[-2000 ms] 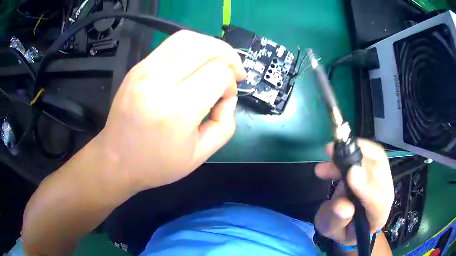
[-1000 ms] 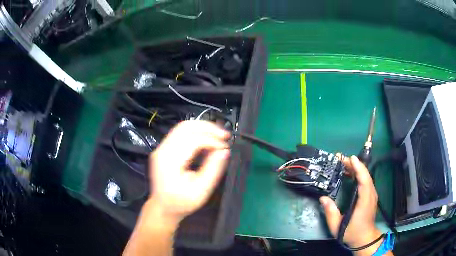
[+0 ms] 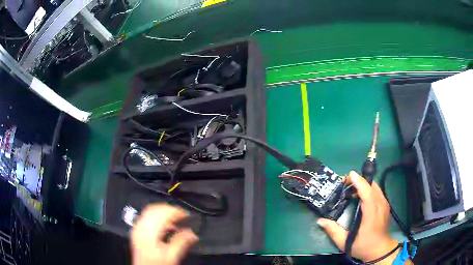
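The unit with its circuit board is at the mat's front, board up, with white and red lead wires at its left edge. My right hand holds the soldering iron, tip pointing up and away, and its thumb and finger touch the unit's right side. A thick black cable runs from the unit over the tray wall into the foam tray, coiled with a yellow tie. My left hand, blurred, is over the tray's near slot with fingers apart, beside the silver wrapped cable end.
The tray's middle slot holds a fan unit and a tied cable; the far slot holds another cable and dark parts. A white fume extractor stands at the right. Yellow tape marks the mat. Loose white wires lie beyond the tray.
My left hand has gone from the board to the tray, then down to its near slot. My right hand has moved to the unit's edge, iron still held. The view has swung left.
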